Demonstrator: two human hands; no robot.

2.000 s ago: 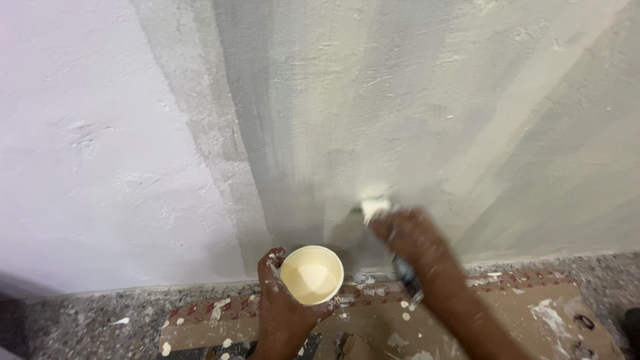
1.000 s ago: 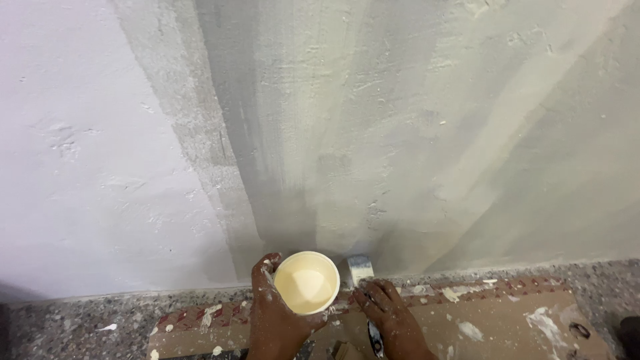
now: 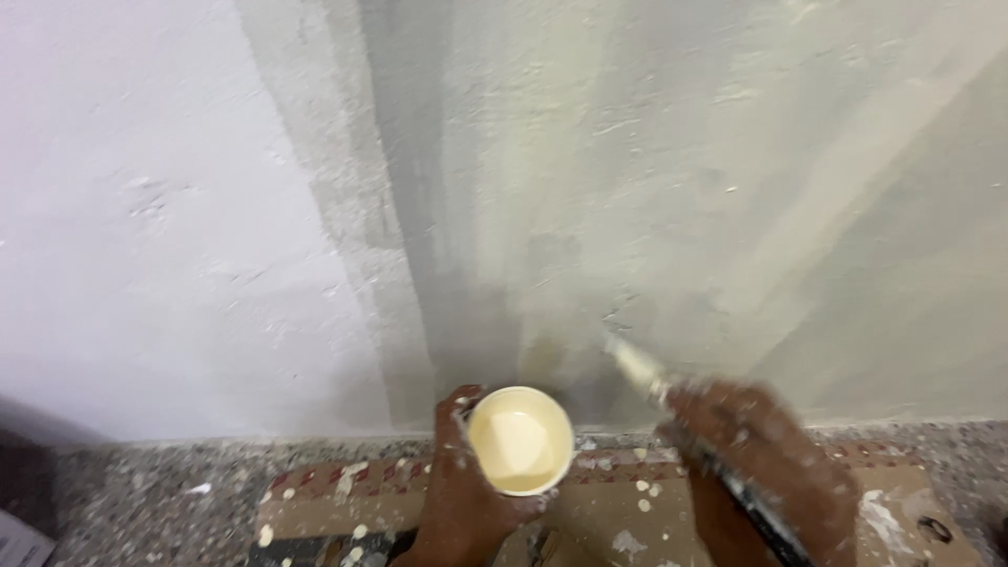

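Note:
My left hand (image 3: pixel 472 488) is wrapped around a white cup (image 3: pixel 521 441) holding cream-coloured paint, low in the head view and close to the wall. To its right, my right hand (image 3: pixel 756 457) grips a paintbrush (image 3: pixel 638 366) with a dark handle; hand and brush are blurred. The cream-coated bristles point up and left against or very near the wall (image 3: pixel 567 236), and contact cannot be told for certain. The wall is white at the left and greyish green with paler streaks at the right. Paint smears mark both hands.
Paint-spotted cardboard (image 3: pixel 606 520) lies on the speckled floor (image 3: pixel 142 488) along the wall's foot, beneath my hands. A dark ring-shaped thing (image 3: pixel 935 529) is on the cardboard at the right. The corner of a pale box (image 3: pixel 22 539) shows at the lower left.
My right hand and the brush have risen from the wall's foot, where they were a second ago, to the lower wall. My left hand still holds the cup.

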